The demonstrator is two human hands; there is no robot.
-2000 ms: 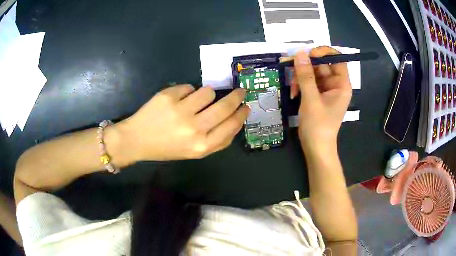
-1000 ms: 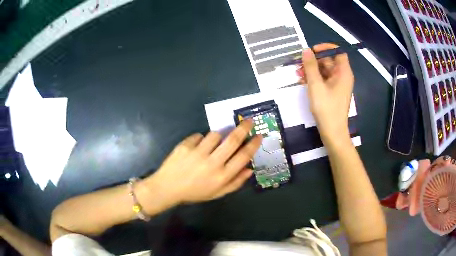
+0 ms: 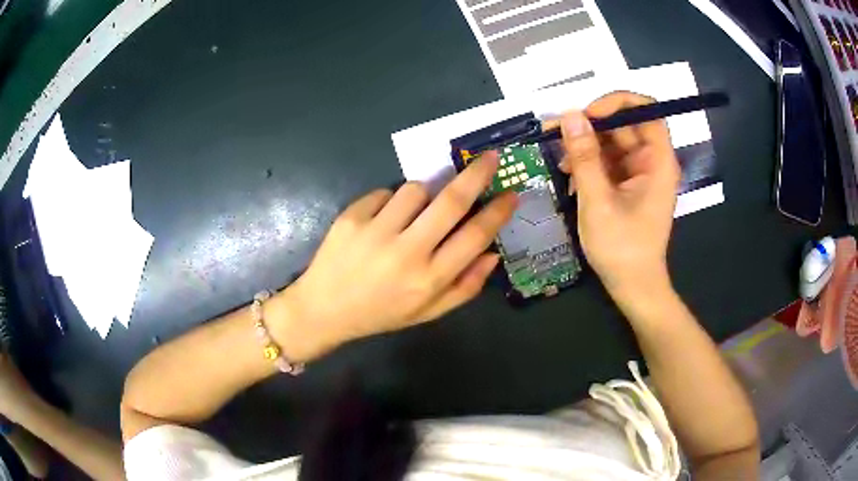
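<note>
The phone unit (image 3: pixel 536 225) lies face up and slightly tilted on the dark bench, with its green mainboard and silver shield showing. My left hand (image 3: pixel 405 249) lies spread on its left side, fingertips on the board's upper left; it grips nothing that I can see. My right hand (image 3: pixel 626 178) holds the black tweezers (image 3: pixel 649 114) like a pen, their tips at the unit's top right end. Whether the tips hold a piece is too small to tell. White release liner sheets (image 3: pixel 423 150) lie partly under the unit. The striped adhesive sheet (image 3: pixel 546 38) lies above them.
Loose white sheets (image 3: pixel 89 225) lie at left. A dark smartphone (image 3: pixel 800 136), a parts tray (image 3: pixel 837 47), a small white-blue bottle (image 3: pixel 818 266) and part of a pink fan (image 3: pixel 837 310) are at right. Another person's arm (image 3: pixel 56 423) shows at lower left. A pale curved edge (image 3: pixel 80 61) crosses upper left.
My right hand with the tweezers has moved from the striped sheet back to the top end of the phone unit. My left hand stays at the unit. The camera view has shifted.
</note>
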